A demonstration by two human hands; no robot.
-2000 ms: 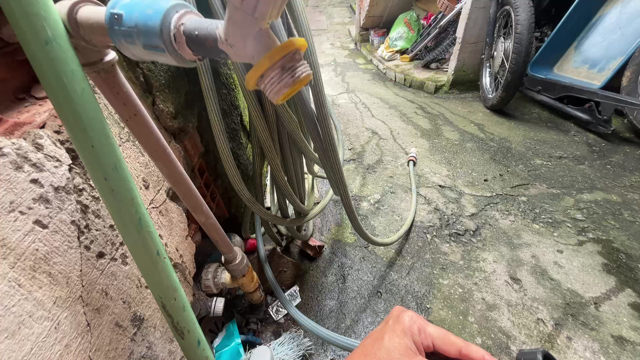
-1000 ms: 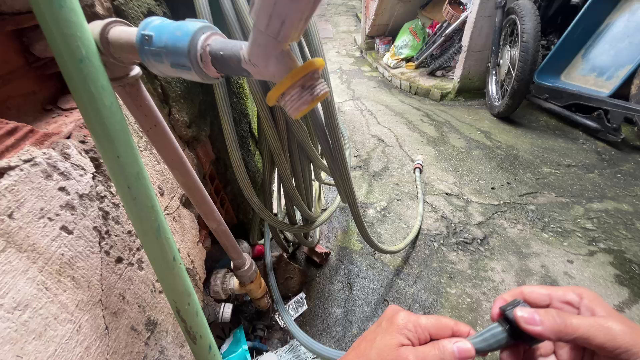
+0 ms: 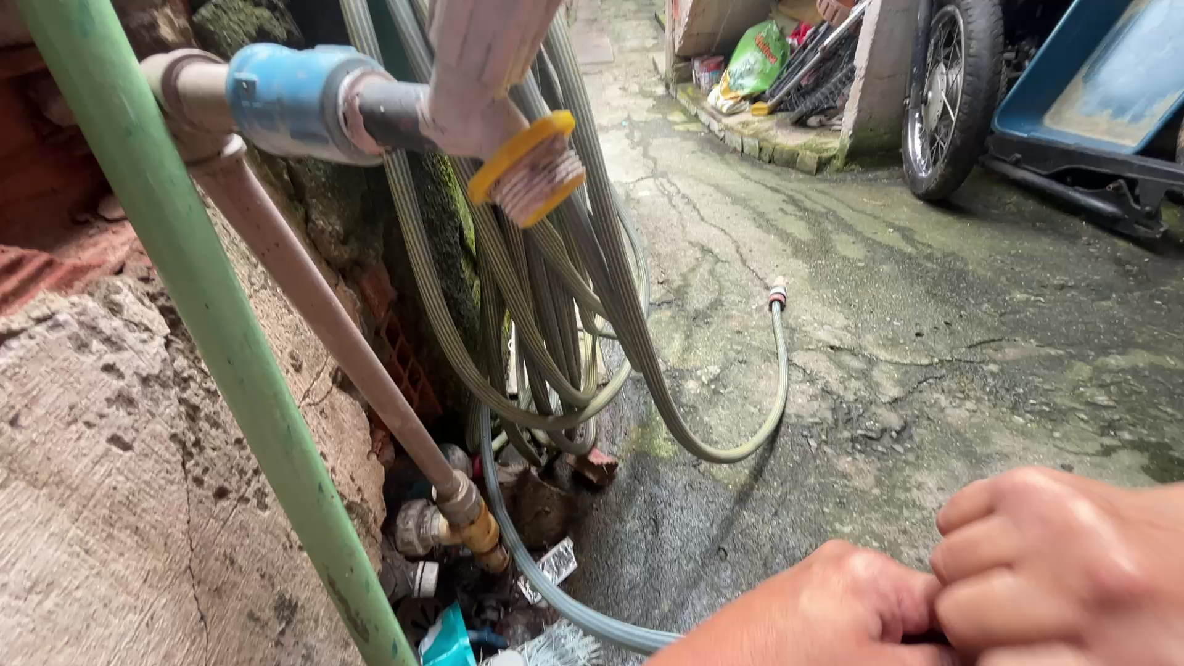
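Low at the right, my left hand (image 3: pixel 823 601) and my right hand (image 3: pixel 1054 555) press together, fingers curled in. Between them a bit of something dark shows, mostly covered by the fingers. A grey-blue ribbed hose (image 3: pixel 578 615) runs from the hanging coil down and across to my left hand; its end there is hidden. The coiled green-grey garden hose (image 3: pixel 546 370) hangs at the wall, and its other end, with a hose connector (image 3: pixel 777 296), lies on the concrete. Above the coil is a pipe outlet with a yellow ring and thread (image 3: pixel 532 171).
A green pole (image 3: pixel 213 324) crosses the left side before a rough wall. Behind it, a blue pipe fitting (image 3: pixel 301 102) joins a brown pipe (image 3: pixel 324 314). Litter, including a teal wrapper (image 3: pixel 449 638), lies below. A spoked wheel (image 3: pixel 953 92) and a blue wheelbarrow-like tub (image 3: pixel 1091 74) stand at upper right.
One second ago a grey hose end with a black fitting showed between my hands; now the hands have closed together over it. Two seconds ago only one hand was clearly in view.
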